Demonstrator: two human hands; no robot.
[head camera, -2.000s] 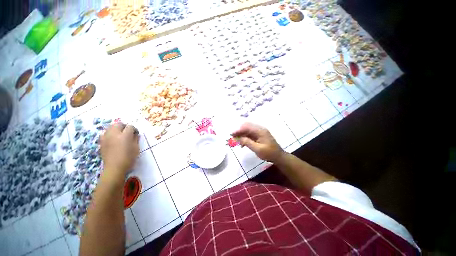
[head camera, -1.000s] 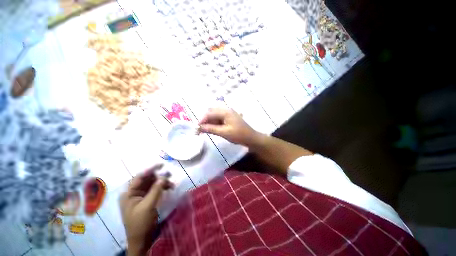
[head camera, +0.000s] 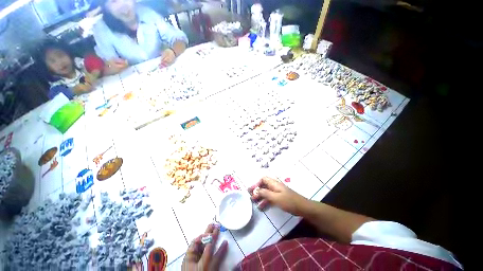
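A small round white bowl (head camera: 235, 210) stands on the printed cloth directly before me, with pale contents. My left hand (head camera: 205, 249) is at the bottom, left of the bowl, its fingertips closed on a small grey piece (head camera: 207, 239). My right hand (head camera: 274, 195) is just right of the bowl, with its fingertips pinched on something small and pale that I cannot identify. A heap of orange pieces (head camera: 189, 163) lies beyond the bowl. Heaps of grey pieces (head camera: 53, 233) lie at the left. Rows of joined pieces (head camera: 266, 135) lie beyond my right hand.
A wooden strip (head camera: 154, 120) lies beyond the orange heap. Mixed-colour pieces (head camera: 344, 79) crowd the far right edge. A dark bucket (head camera: 15, 182) stands far left, a green container (head camera: 67, 116) beyond it. Two people sit across the table. Bottles (head camera: 275, 26) stand at the far end.
The view has tilted up and now shows the far side and the people. My left hand has come from the grey heap to beside the bowl with a grey piece. My right hand stays near the bowl.
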